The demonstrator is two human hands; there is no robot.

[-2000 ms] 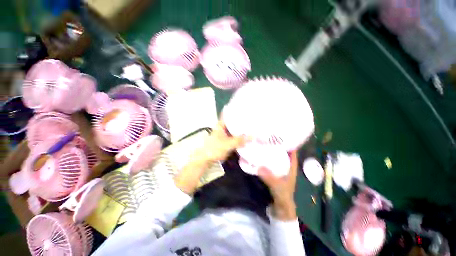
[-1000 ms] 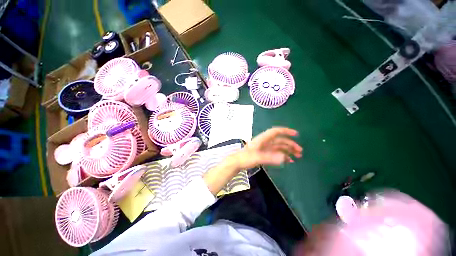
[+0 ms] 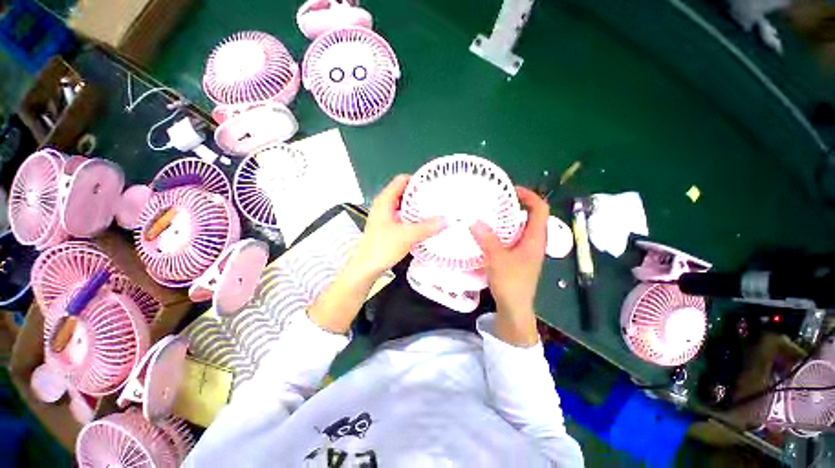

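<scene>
A pink clip fan [image 3: 462,187] is held over the bench edge, its round caged head up and its clip base toward my body. My left hand [image 3: 392,233] grips the cage's left side, thumb on the front. My right hand [image 3: 517,251] grips the right side, thumb also on the front near the centre. The fingers behind the cage are hidden. The cage centre is washed out by glare, so its badge cannot be made out. A pale round disc [image 3: 558,237] lies just right of my right hand.
Several pink fans stand at left, one [image 3: 188,236] near a label sheet [image 3: 265,297]. Two fans, one [image 3: 351,75] with two dark rings, stand at the back. At right are a hammer-like tool [image 3: 583,260], a white wipe [image 3: 618,222], another fan [image 3: 664,322] and a black cylinder tool [image 3: 723,283].
The blurred pink fan at the lower right is no longer there. My left hand, empty a second ago, now grips a fan together with my right hand in front of me. The camera view has shifted.
</scene>
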